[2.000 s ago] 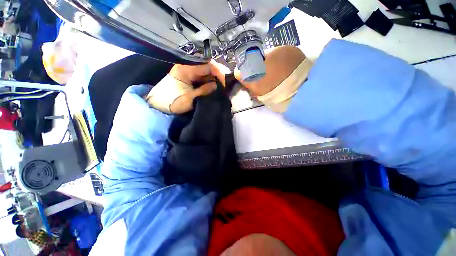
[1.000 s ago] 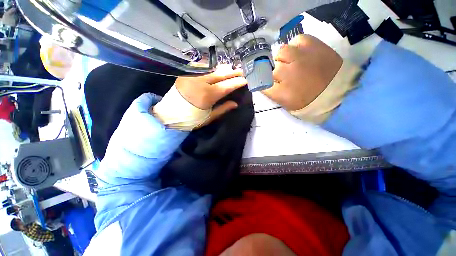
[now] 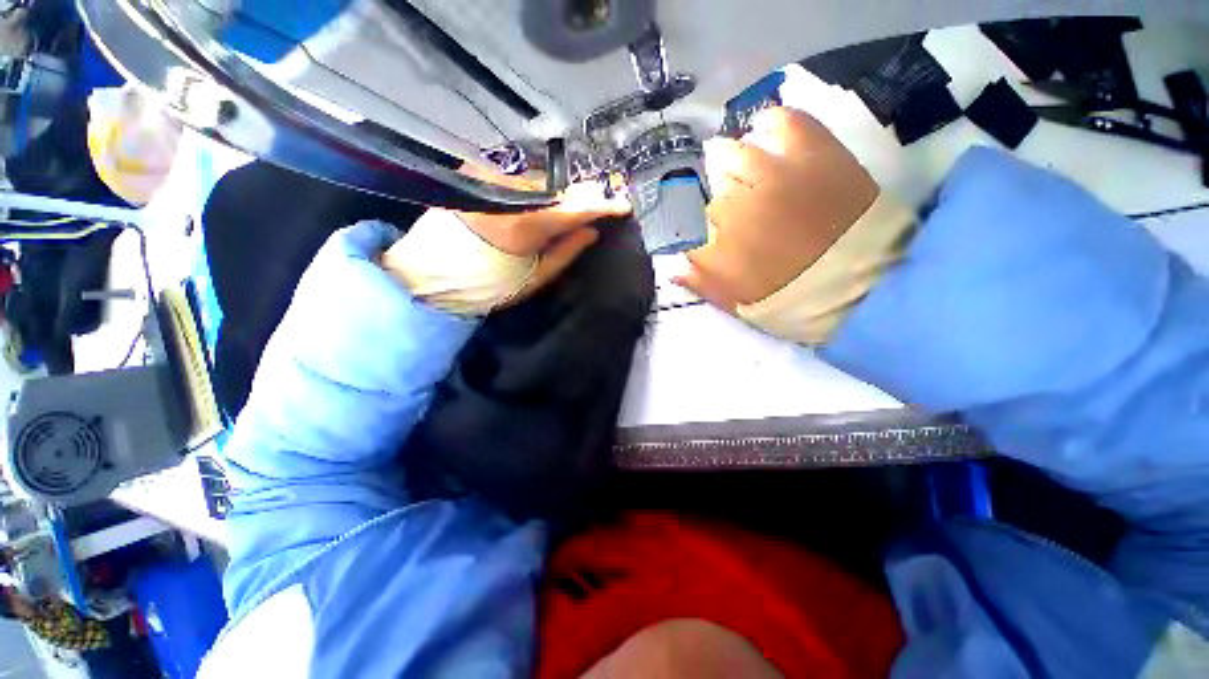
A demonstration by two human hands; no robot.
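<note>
A black garment piece [image 3: 550, 358] lies left of the needle area and hangs over the table's front edge toward my lap. My left hand [image 3: 530, 239] lies on its upper end, fingertips beside the presser foot [image 3: 603, 179], pressing the cloth; the fingertips are partly lost in glare. A grey-blue rounded attachment [image 3: 670, 210] stands just right of the foot. My right hand [image 3: 782, 206] is right of the attachment, fingers bent, its fingertips partly behind it; whether it holds anything is hidden. The sewing machine head [image 3: 530, 53] spans the top.
Dark labels [image 3: 902, 86] lie scattered at the upper right, with black strips and a slim dark tool [image 3: 1127, 126] farther right. A ruler strip [image 3: 796, 442] runs along the table's front edge. A grey motor-like unit [image 3: 100, 431] and another workstation are at the left.
Since the first frame, my left hand has flattened on the cloth beside the foot, and the cloth has spread. My right hand has moved right, then slightly back left in the last second.
</note>
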